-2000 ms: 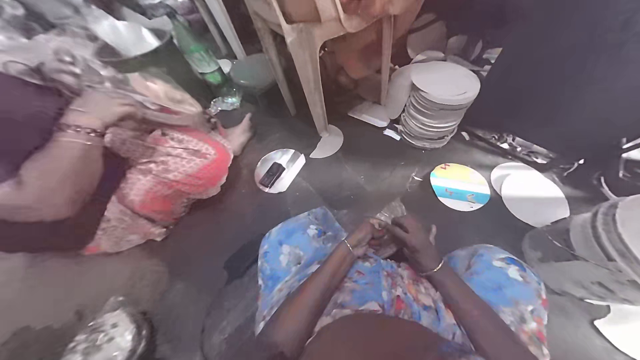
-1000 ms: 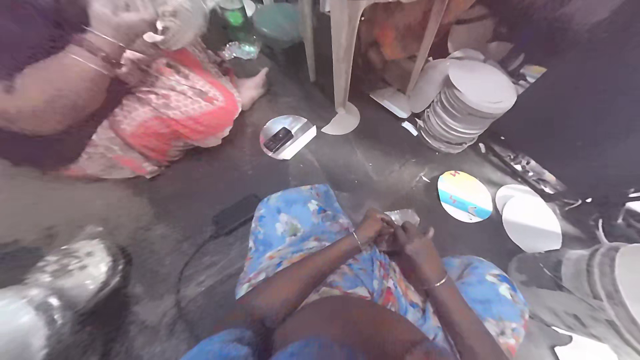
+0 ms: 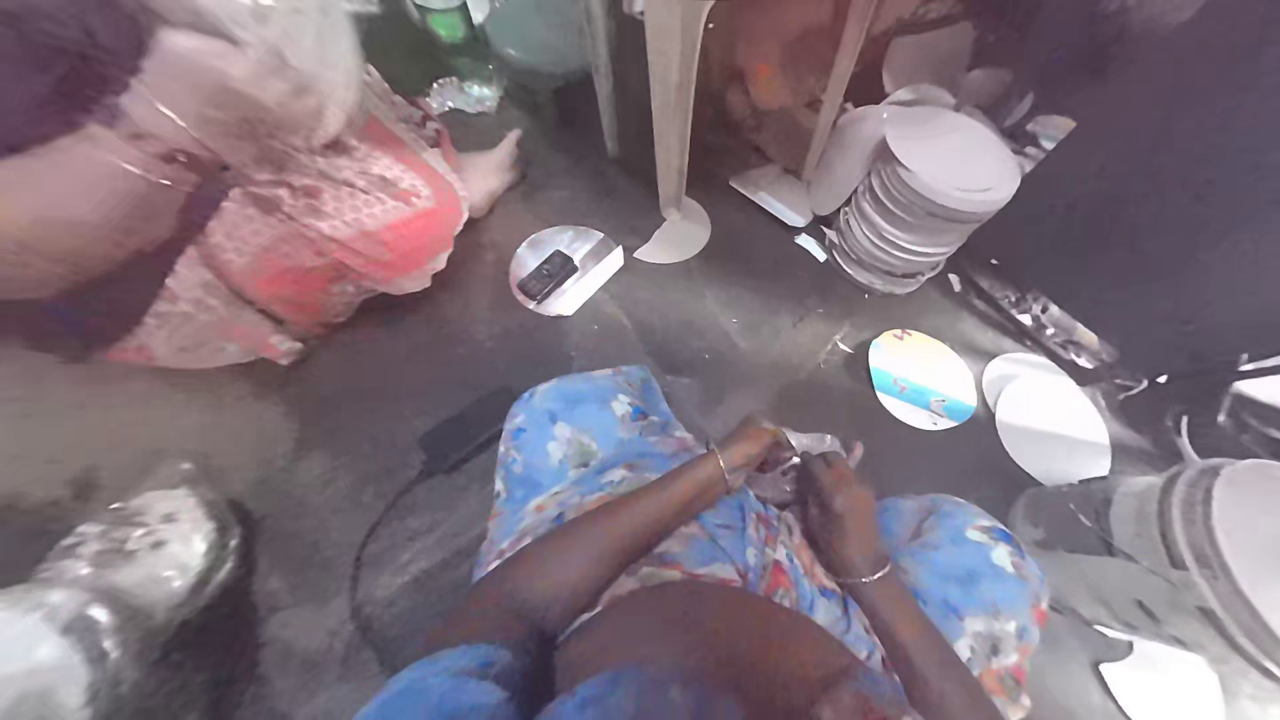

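Over the blue floral cloth (image 3: 575,430) on my lap, my left hand (image 3: 757,448) and my right hand (image 3: 838,508) are close together. Both have their fingers closed on a crumpled, clear plastic-like piece (image 3: 780,484), which shows between and below them. Its exact kind is hard to tell, and my fingers hide part of it. A thin bangle circles each wrist. Ahead and to the right on the floor lies a round printed disc (image 3: 921,380) in yellow, white and blue, beside overlapping white discs (image 3: 1053,425).
A mobile phone (image 3: 547,276) lies on a round disc (image 3: 590,285). Plastic chair legs (image 3: 672,130) and a tall stack of discs (image 3: 925,190) stand ahead. Another person (image 3: 330,220) sits at left. A black adapter with cable (image 3: 467,432), shiny bundles (image 3: 140,550) and another disc stack (image 3: 1240,560) are nearby.
The view has shifted, with more floor at left now showing. My hands stay together at the clear piece. The other person's hands have moved up toward the top left.
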